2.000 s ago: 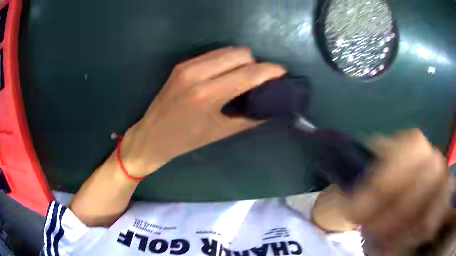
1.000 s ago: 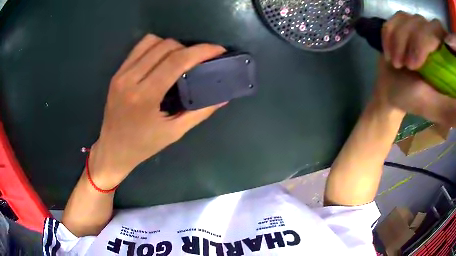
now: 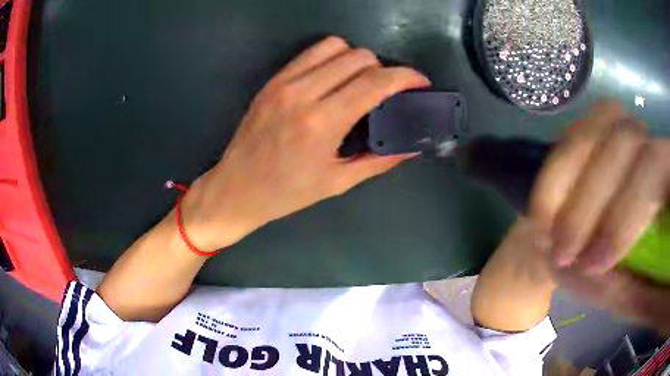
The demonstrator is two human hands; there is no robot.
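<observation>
My left hand (image 3: 294, 139) holds a small dark grey plastic housing (image 3: 415, 121) between thumb and fingers, its flat face with corner holes turned up. My right hand (image 3: 595, 205) is blurred and grips the electric screwdriver (image 3: 503, 163), with its black nose pointing left and part of its green body (image 3: 652, 246) showing at the right edge. The driver's tip is at the housing's lower right corner, where a bright blurred spot shows. I cannot tell if a screw is on the bit.
A round screw dish (image 3: 536, 95) with a silvery heap of screws lies at the upper right on the dark green surface (image 3: 323, 253). A red-orange tray (image 3: 44, 213) stands along the left edge. A small bright speck lies right of the dish.
Since one second ago, my right hand has brought the driver from beside the dish to the housing's corner. The housing and my left hand appear further right in the picture; the view has shifted too.
</observation>
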